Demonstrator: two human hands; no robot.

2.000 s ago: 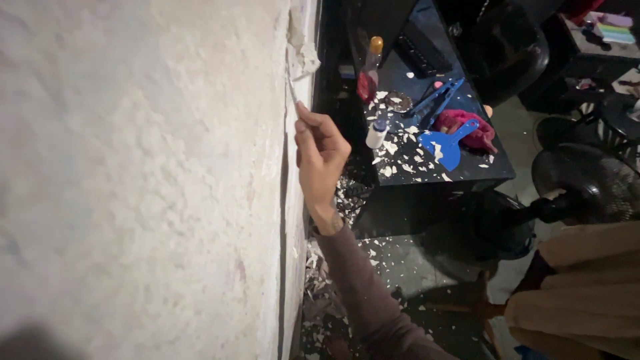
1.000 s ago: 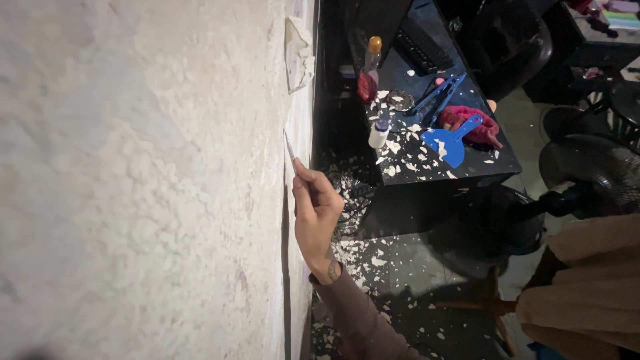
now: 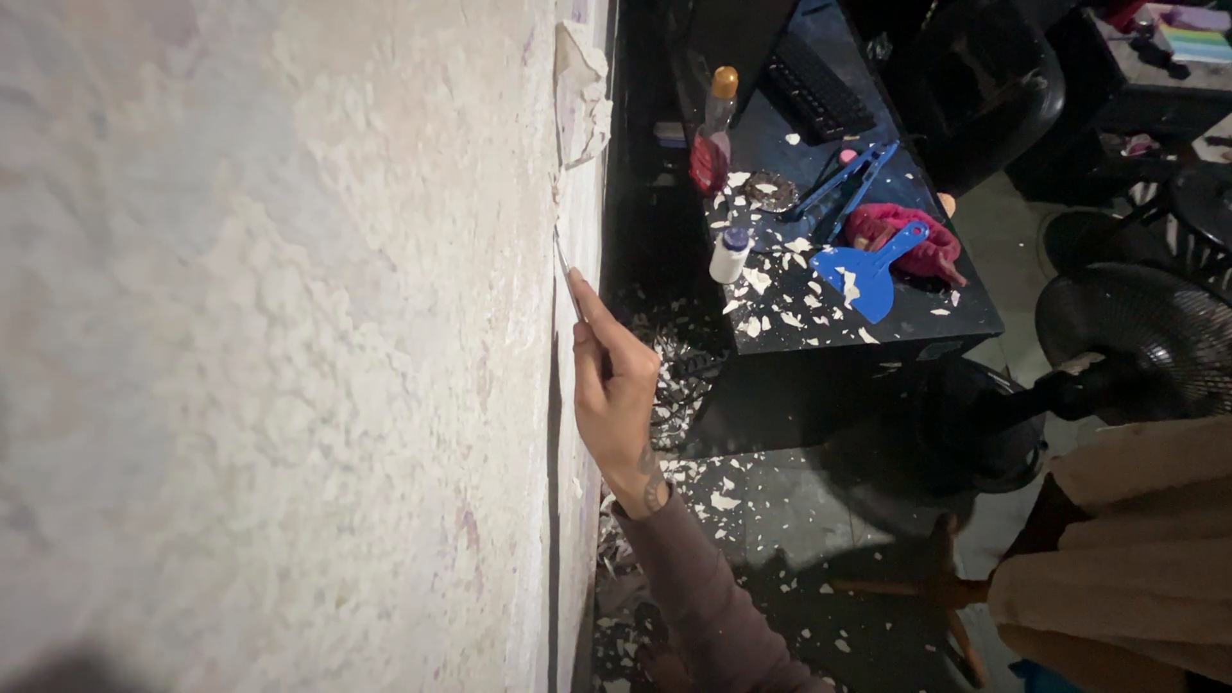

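Note:
My right hand point(image 3: 621, 385), in a dark sleeve, pinches a thin metal blade point(image 3: 567, 262) between thumb and fingers. The blade's tip points up and meets the edge of the rough, whitish wall point(image 3: 337, 346). Above the tip, a loose flap of peeling paint point(image 3: 582, 96) hangs at the same edge. Below the hand, a dark narrow gap runs down along the wall. My left hand is out of view.
A dark desk point(image 3: 866, 337) at right bears paint flakes, a blue dustpan-shaped scoop point(image 3: 871, 279), a white bottle point(image 3: 731, 255), a pink cloth point(image 3: 895, 226) and a keyboard point(image 3: 818, 87). A pedestal fan point(image 3: 1136, 337) stands beyond. Flakes litter the floor point(image 3: 789, 520).
My right hand was higher, with its blade at the peeling flap, two seconds ago; it moved down the wall edge. The blade remains in my grip, and the flap hangs above it.

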